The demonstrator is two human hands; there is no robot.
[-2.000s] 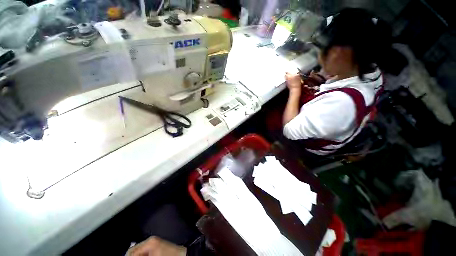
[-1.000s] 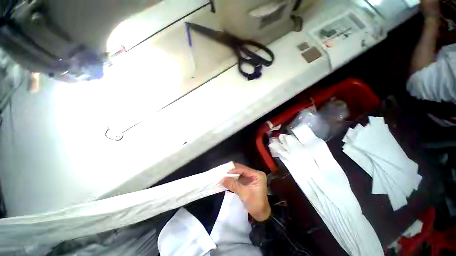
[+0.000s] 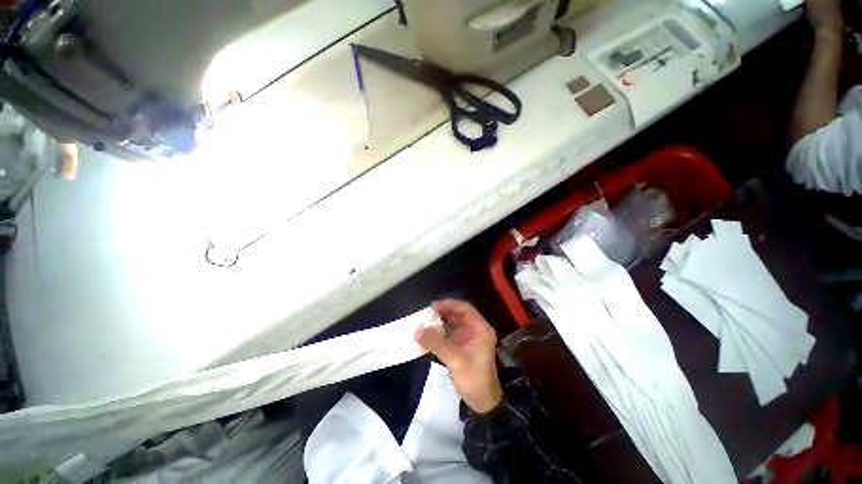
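Observation:
My right hand [image 3: 463, 350] is at the lower middle, in front of the table edge. Its thumb and fingers pinch the right end of a long white strip [image 3: 274, 374]. The strip runs left, stretched along the table's front edge, and leaves the picture at the lower left. My left hand is not in view. Loose white garment pieces [image 3: 354, 440] lie below the strip on my lap. The sewing machine head [image 3: 123, 85] is at the upper left, with its needle area lost in lamp glare.
Black shears [image 3: 454, 90] and a thin purple pen [image 3: 360, 80] lie on the white table [image 3: 312, 274]. A red basket [image 3: 614, 189] holds clear plastic. Bundled white strips [image 3: 633, 359] and fanned small pieces [image 3: 742, 312] lie on a dark surface. Another person's arm [image 3: 815, 90] is at upper right.
Since two seconds ago, the view has moved down and closer, and my right hand now grips the strip. In the last second, the hand and strip end have shifted only slightly.

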